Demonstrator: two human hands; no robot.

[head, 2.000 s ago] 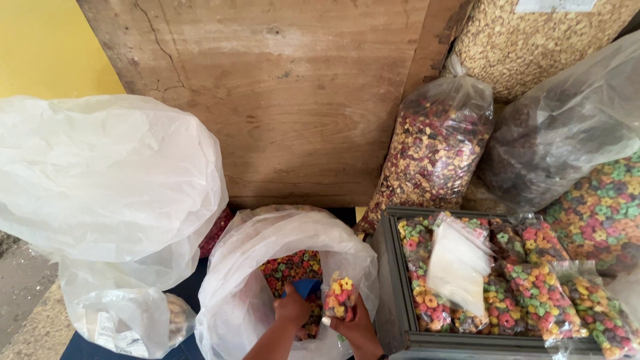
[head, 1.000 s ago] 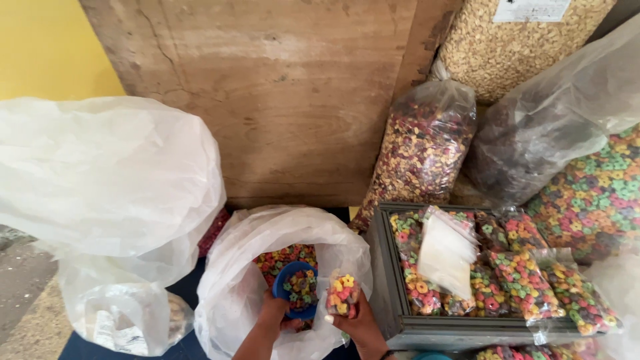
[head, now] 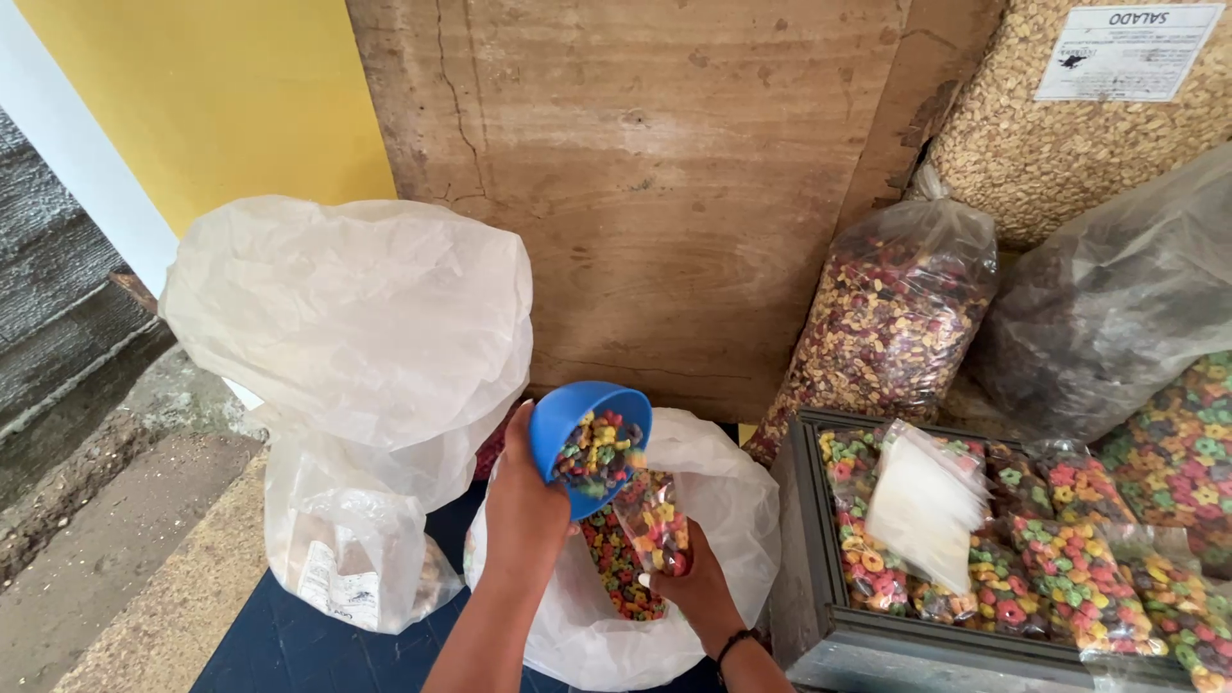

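Note:
My left hand [head: 529, 491] grips a blue plastic bowl [head: 589, 443] holding colourful cereal pieces. The bowl is tilted to the right, its rim at the mouth of a small clear plastic bag [head: 654, 520]. That bag, partly filled with cereal, is held in my right hand [head: 693, 582], which has a dark bracelet at the wrist. Below both hands a large white plastic sack [head: 731, 481] stands rolled open, with loose cereal rings [head: 626, 577] inside it.
At the right, a grey crate [head: 804, 558] holds filled cereal bags [head: 1073, 577] and a stack of flat clear bags [head: 924, 510]. Behind it stand large sacks of mixed cereal [head: 885, 318] and oats [head: 1078, 154]. White plastic sacks [head: 356, 308] stand at the left, before a wooden board [head: 635, 192].
The blue bowl has come up out of the white sack with cereal in it and now tilts at the small bag. The view has shifted left.

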